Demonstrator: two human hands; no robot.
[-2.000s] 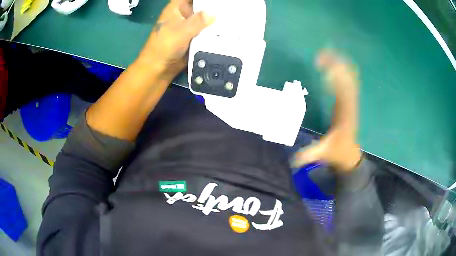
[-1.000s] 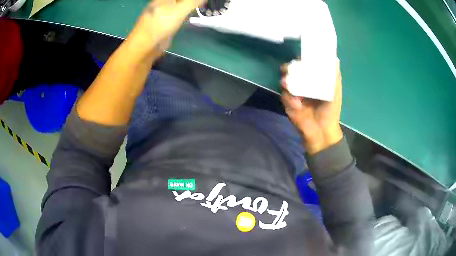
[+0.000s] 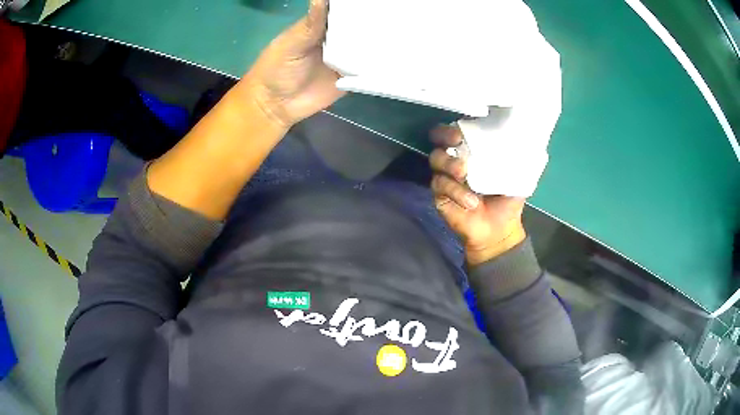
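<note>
A white security camera (image 3: 422, 49) is held up over the front edge of the green bench, its top cut off by the picture's upper edge. My left hand (image 3: 296, 77) holds the body at its left end. My right hand (image 3: 475, 194) is closed around the lower end of its blocky base arm (image 3: 505, 154), fingers on the left side. A thin white rod (image 3: 406, 91) runs along the body's lower edge. The lens panel does not show.
The green bench (image 3: 633, 162) has a curved white line at right. Blue stools (image 3: 69, 170) stand on the floor at left, beside a person's dark and red clothing (image 3: 12, 81). A grey-white sleeve or cloth (image 3: 641, 385) shows at lower right.
The camera has turned so its lens panel no longer shows. My right hand, empty two seconds ago, took hold of the base arm. Since one second ago, the camera has moved slightly lower.
</note>
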